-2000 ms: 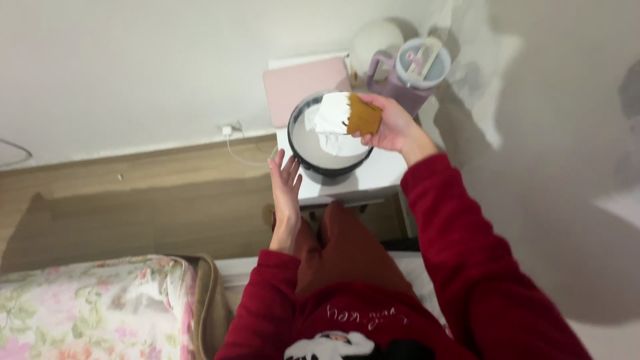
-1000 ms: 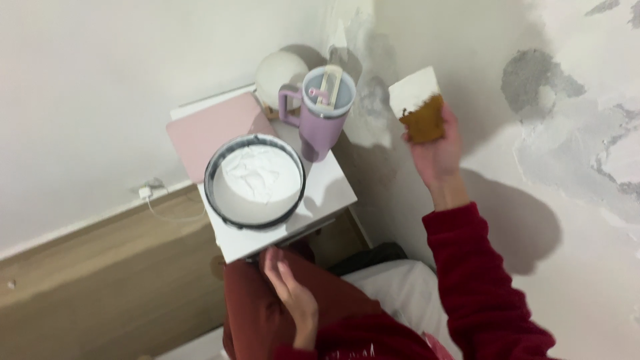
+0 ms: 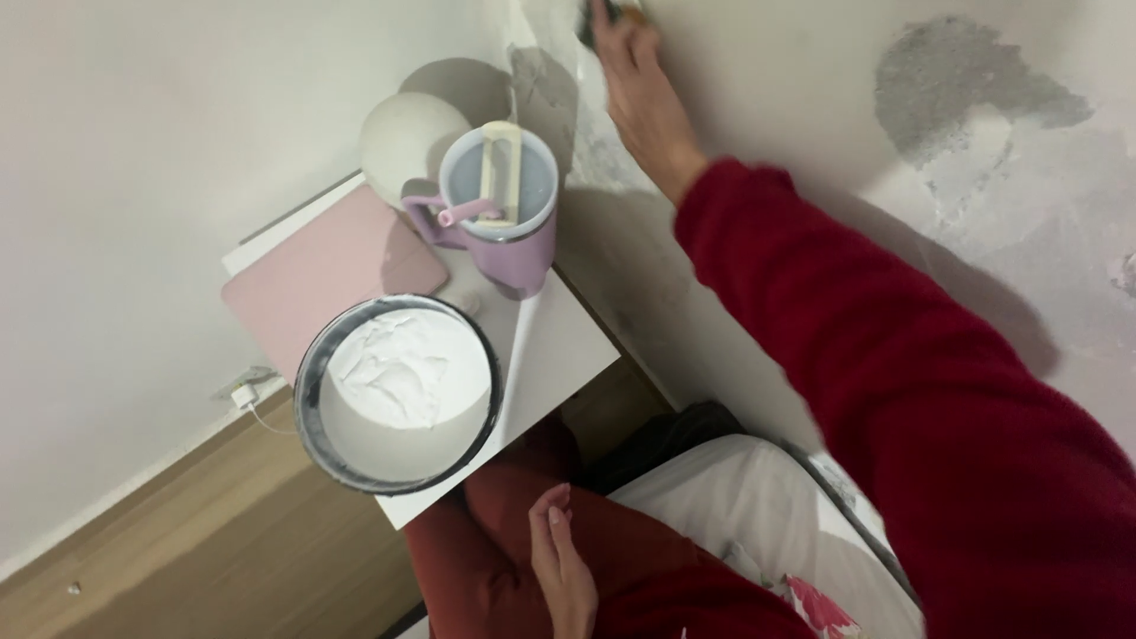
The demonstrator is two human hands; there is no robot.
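Near the top edge, my right hand (image 3: 637, 93) grips a putty scraper (image 3: 632, 15) against the wall by the corner; the tool is partly hidden by the fingers and cut off by the frame. My left hand (image 3: 564, 564) is empty, fingers extended and close together, above my lap. A round black-rimmed tub (image 3: 306, 399) holds white paste (image 3: 399, 368) and stands on the front left of a small white table (image 3: 568, 355). The wall on the right (image 3: 958, 84) shows grey, rough patches.
Behind the tub lies a pink tablet case (image 3: 328, 266). A lilac tumbler (image 3: 519, 257) with a straw and a white globe (image 3: 413, 146) stand at the table's back. A charger (image 3: 244, 396) is plugged into the left wall. Bedding (image 3: 754, 497) lies beside my legs.
My right hand has gone from over the tub to the wall by the corner with the scraper. My left hand, beside the tub at first, is now over my lap. The view has shifted.
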